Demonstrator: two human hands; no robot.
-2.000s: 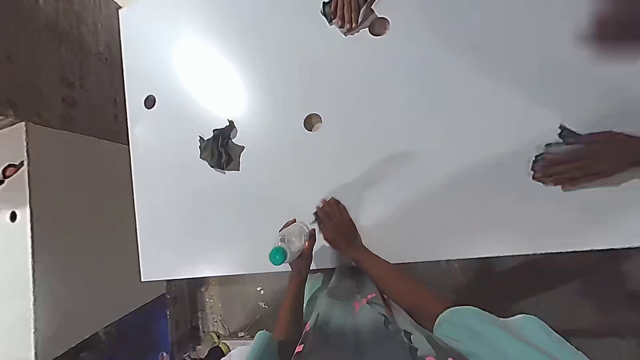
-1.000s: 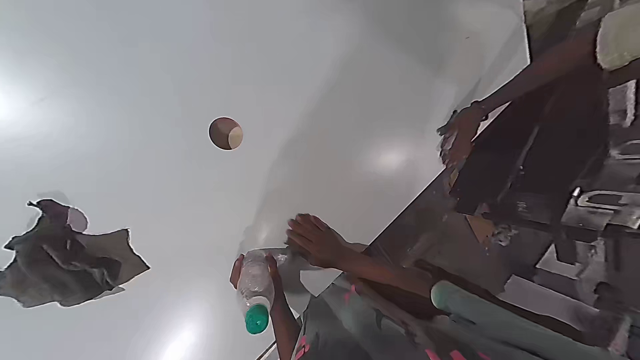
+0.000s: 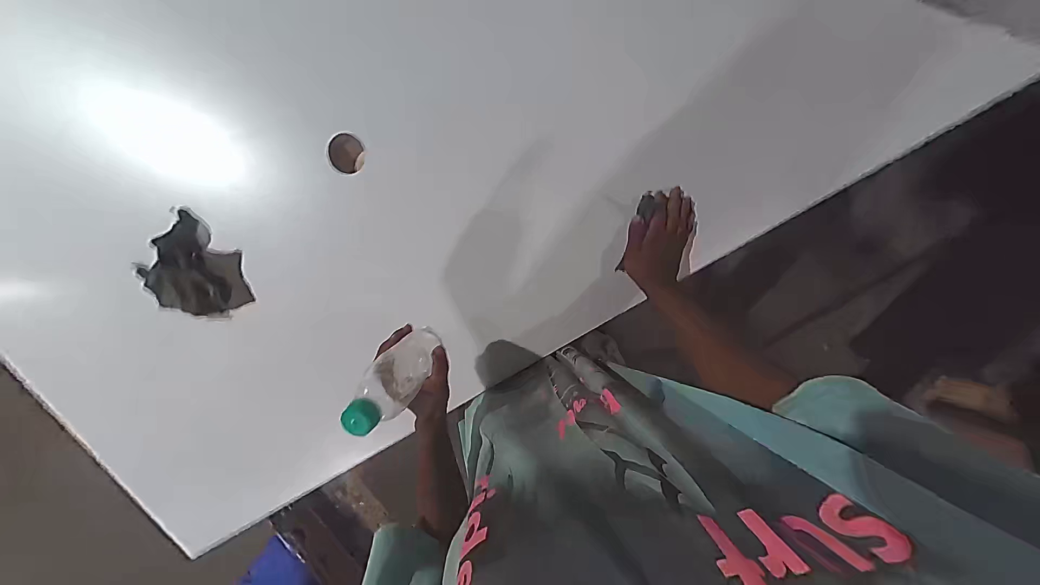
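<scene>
My left hand [image 3: 431, 386] is closed around a clear plastic bottle [image 3: 400, 370] with a green cap, which lies tilted over the white panel [image 3: 504, 106] with its cap toward the lower left. Further right, my right hand [image 3: 662, 240] lies flat near the panel's front edge, pressing a small dark cloth [image 3: 647, 206] that shows beside its fingers. Most of that cloth is hidden under the palm. A crumpled dark grey cloth [image 3: 195, 272] rests on the panel at the left, apart from both hands.
A round hole [image 3: 346, 153] pierces the panel above the bottle. The panel's front edge runs diagonally before my body, and its corner is at the lower left. Something blue [image 3: 278, 565] shows below that edge. Brownish objects [image 3: 971, 406] lie low at the right.
My right hand has moved away from the bottle, rightward along the panel's front edge. The bottle stays in my left hand. The other people's hands seen earlier are out of view; the view has swung considerably.
</scene>
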